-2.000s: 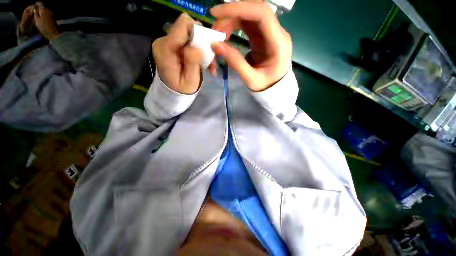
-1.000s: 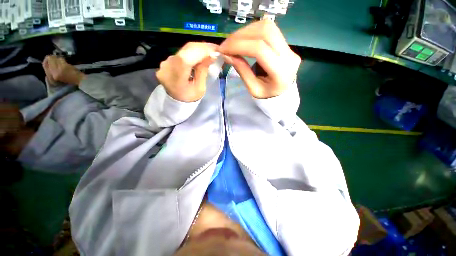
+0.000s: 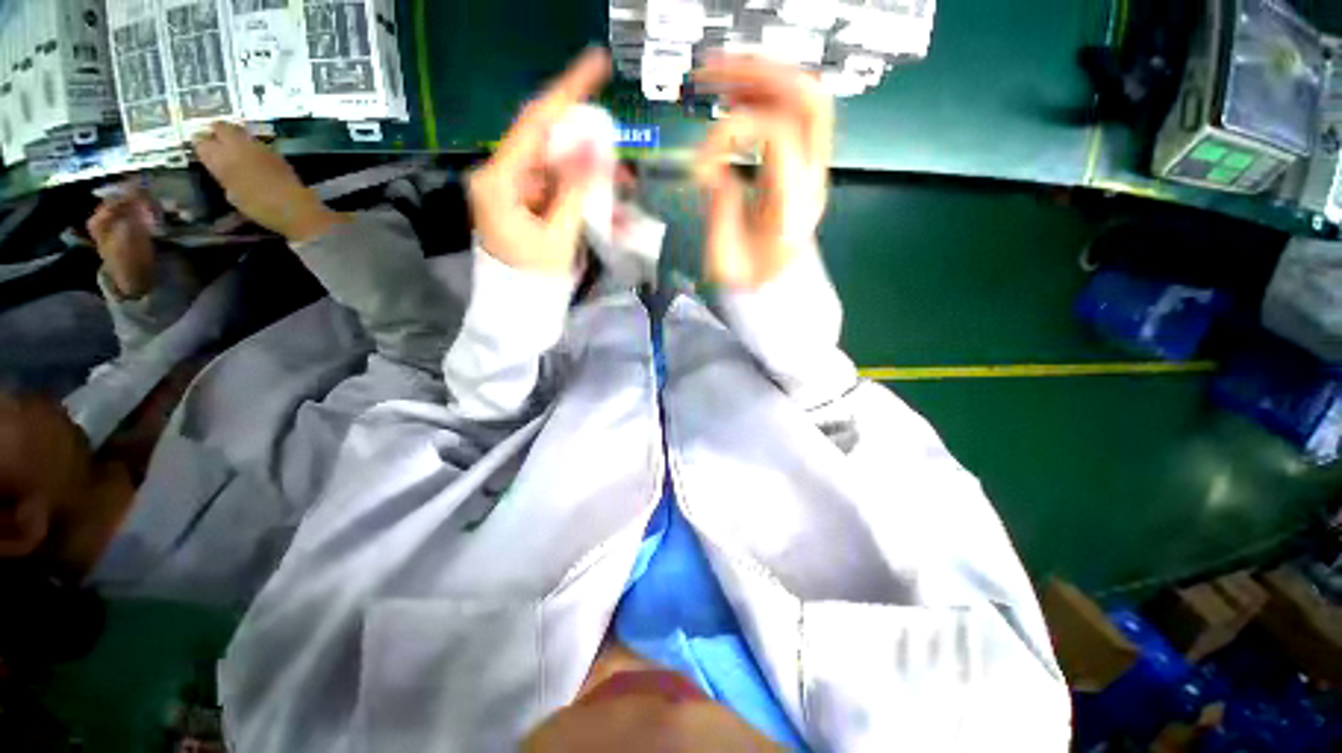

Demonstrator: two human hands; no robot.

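My left hand (image 3: 537, 184) is raised in front of my chest, blurred, and holds a small white strip (image 3: 581, 140) that hangs down from its fingers. My right hand (image 3: 765, 169) is raised beside it, apart from the left, blurred, with thumb and fingers spread. Whether a small sticker is on its fingertips cannot be told. Behind the hands, white retail boxes (image 3: 861, 27) with hang tabs lie at the front of the green bench.
More retail boxes (image 3: 272, 66) stand at the upper left. A coworker (image 3: 280, 368) in grey sits at the left, hands near them. A scale (image 3: 1229, 147) with a green display is at the upper right. Blue bags (image 3: 1155, 312) and brown cartons (image 3: 1089, 633) lie on the floor.
My hands were together at the fingertips and are now apart. The white strip shows more fully below my left hand. More of the bench boxes is in view, and the coworker has reached to the boxes.
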